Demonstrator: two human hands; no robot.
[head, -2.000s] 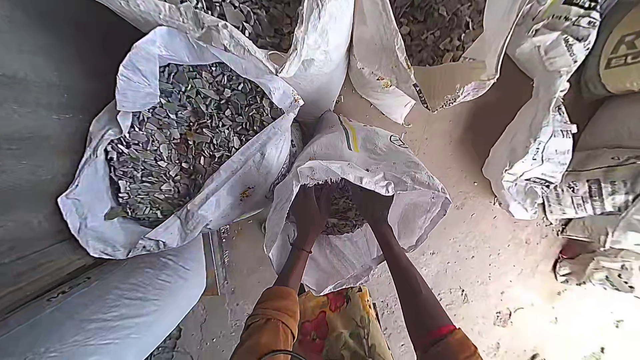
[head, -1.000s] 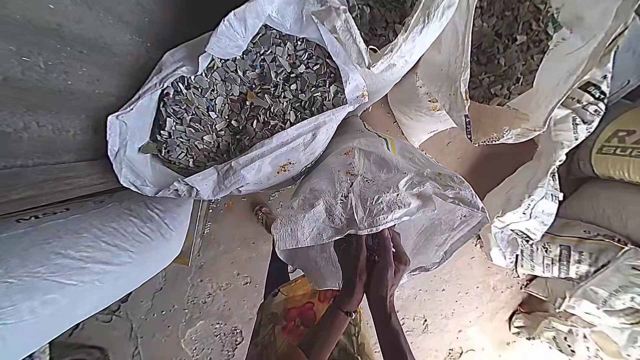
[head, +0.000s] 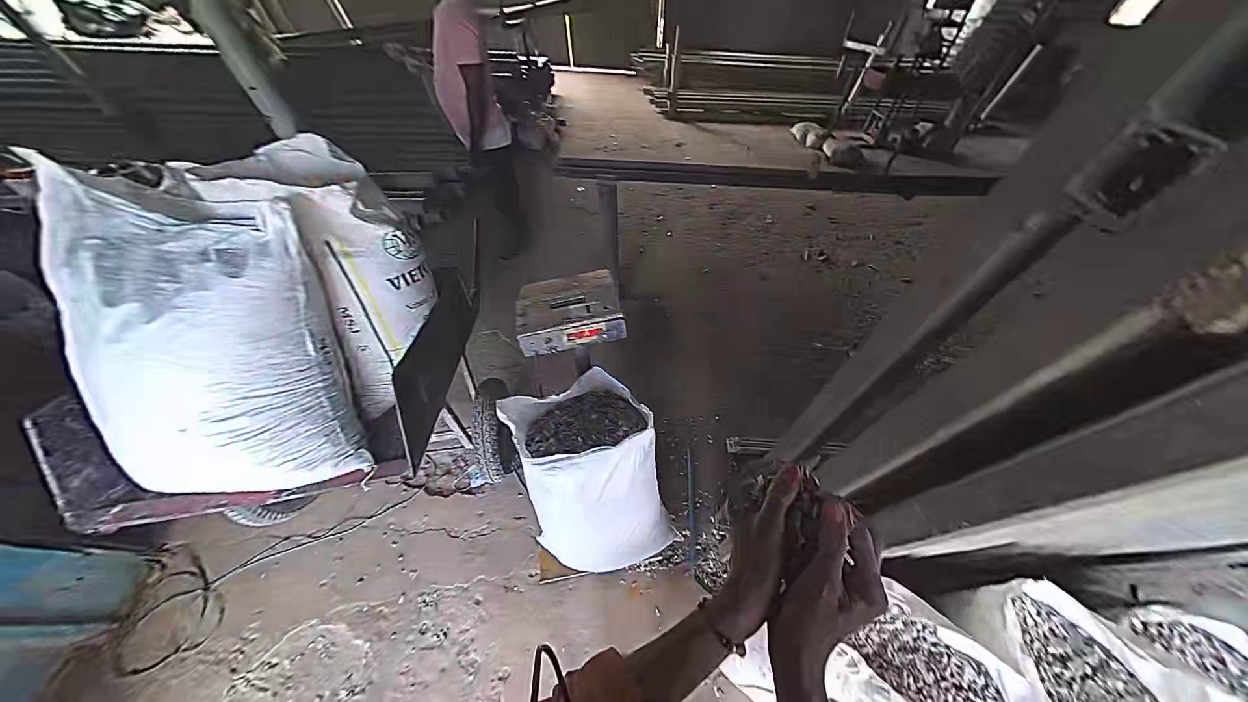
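Observation:
My left hand (head: 756,556) and my right hand (head: 829,575) are cupped together at the lower right, holding a heap of dark flakes (head: 804,507) between them. Left of them, an open white woven sack (head: 604,502) full of dark flakes (head: 585,423) stands upright. Just behind this sack is a platform scale's display head (head: 570,312) with a lit red readout. Below and right of my hands lie open white sacks of grey flakes (head: 921,655), partly cut off by the view's edge.
Large filled white sacks (head: 195,341) stand on a wheeled cart (head: 117,512) at the left. A person (head: 468,88) stands beyond. Metal poles (head: 1024,390) slant across the right. A loose cable (head: 322,536) lies on the floor.
My hands have come out from the small sack, cupped together around flakes. The view has swung widely, bringing in the scale, cart and a person.

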